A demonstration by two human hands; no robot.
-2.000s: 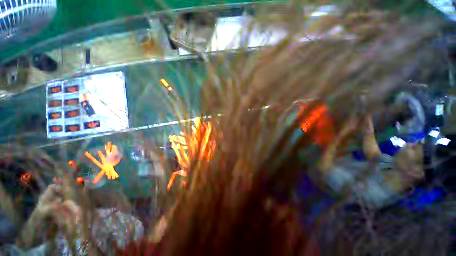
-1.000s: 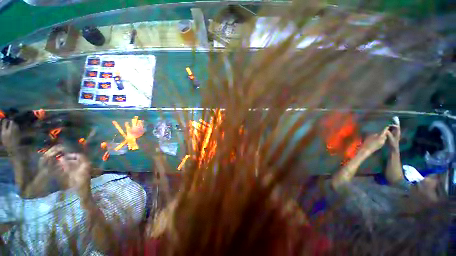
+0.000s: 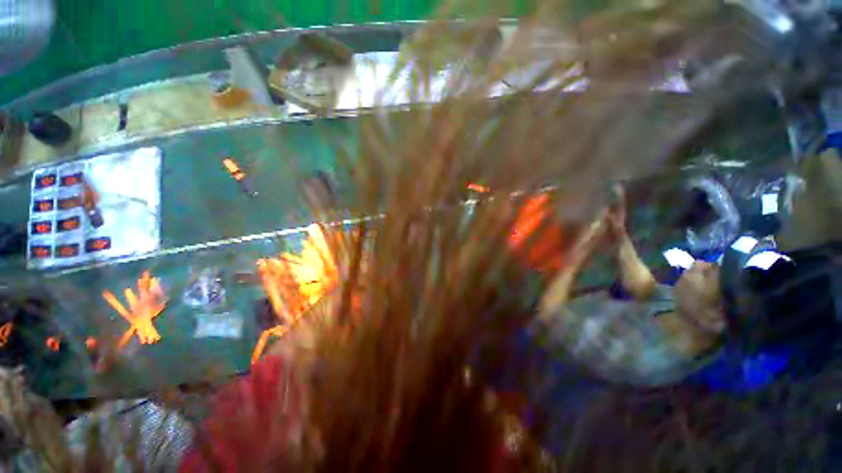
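Observation:
Long yellow-orange strips [image 3: 300, 272] lie in a loose, spiky pile left of centre, partly behind the wearer's hair. A compact heap of small red-orange pieces [image 3: 535, 231] lies right of centre, blurred and partly behind hair. A red sleeve or cloth [image 3: 242, 416] shows below the strips; whether it is my arm I cannot tell. I cannot make out my left hand or my right hand; the hair covers the centre. A single orange-and-black unit [image 3: 237, 173] lies on the green surface beyond the pale line.
A white tray [image 3: 134, 208] at left holds rows of dark-and-orange units. A clear bag [image 3: 205, 289] and a smaller orange strip bunch [image 3: 140, 308] lie left of the pile. People's arms show at right [image 3: 633, 270]. An open carton [image 3: 312, 78] stands on the far ledge.
The view has swung and tilted, moving the tray and piles left. The red sleeve or cloth now shows below the strips. The arms of the person at right reach further up the surface.

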